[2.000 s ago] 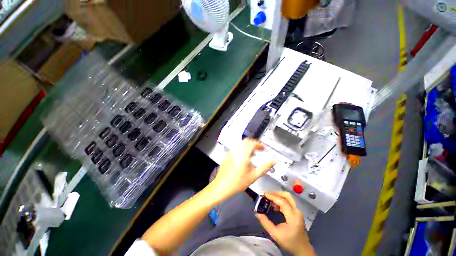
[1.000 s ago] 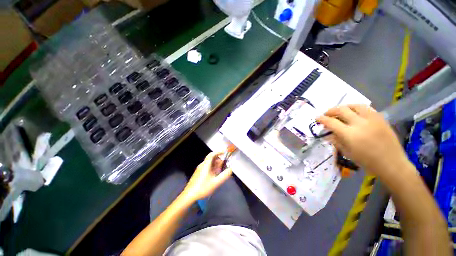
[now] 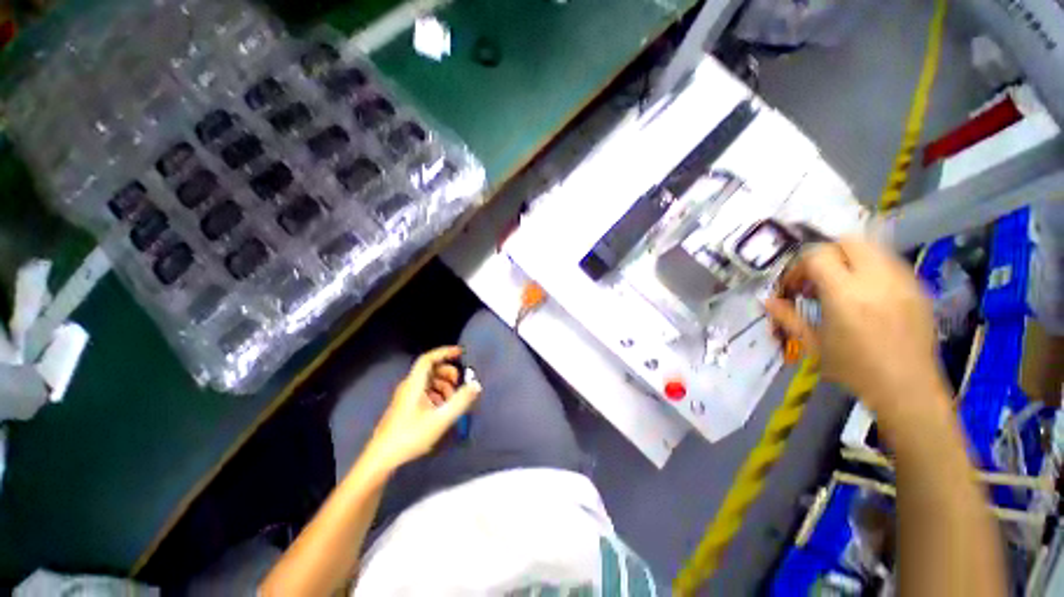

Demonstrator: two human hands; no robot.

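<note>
A dark rounded-square watch case with a shiny rim (image 3: 764, 245) lies on the fixture on top of the white machine (image 3: 817, 175). My right hand (image 3: 858, 309) is just right of it, blurred, its fingers bent down over the handheld controller's place; whether it holds anything is hidden. My left hand (image 3: 422, 406) is above my lap, fingers closed round a small dark part with a shiny edge (image 3: 470, 379), mostly hidden. The clear blister tray (image 3: 315, 274) with rows of dark cases lies on the green bench to the left.
A red button (image 3: 674, 391) is on the machine's near edge. An orange connector (image 3: 532, 296) is at its left side. A black cable chain (image 3: 712, 146) runs on top. A white scrap (image 3: 432, 37) and a dark ring (image 3: 487, 50) lie on the bench. Blue bins (image 3: 1006, 303) stand right.
My right hand, which held a dark part near my lap, has moved over to the machine's right side. My left hand has drawn back from the machine to my lap with a small part. The view has shifted.
</note>
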